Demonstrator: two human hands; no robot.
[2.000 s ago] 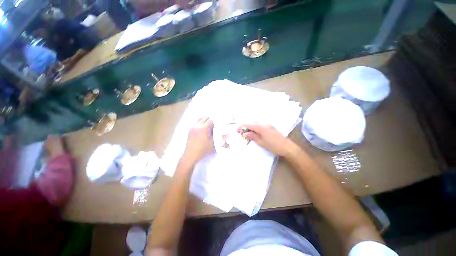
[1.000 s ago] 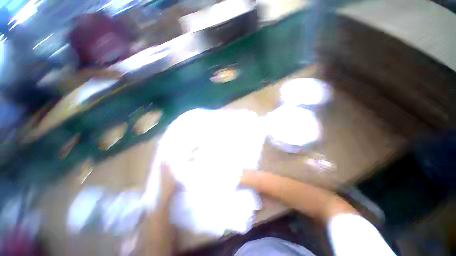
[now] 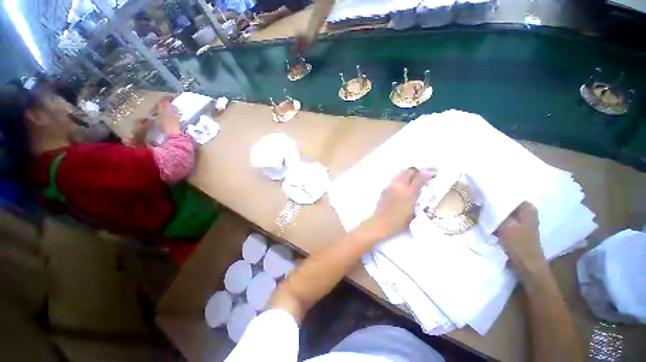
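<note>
A gold ornament [image 3: 453, 209] lies on the stack of white tissue paper [image 3: 453, 272] on the bench, partly covered by a raised piece of tissue. My left hand [image 3: 401, 201] is at the ornament's left side, its fingers closed on the tissue edge. My right hand [image 3: 520, 230] is right of the ornament, on the tissue; its fingertips are partly hidden and I cannot tell if they grip the sheet. Both hands are bare. Two wrapped pieces [image 3: 275, 155] sit left of the stack, and a wrapped piece [image 3: 618, 274] stands at the right edge.
Several gold ornaments stand along the green conveyor belt [image 3: 482, 78] behind the stack; one [image 3: 285, 109] is on the bench's back edge. A carton [image 3: 185, 311] with several white round tops [image 3: 261, 288] is below the bench. A person in red [image 3: 106, 184] works at the left.
The view has swung left, showing the carton and the neighbouring person. The ornament now shows between my hands with tissue raised over part of it. The frame from one second ago is blurred.
</note>
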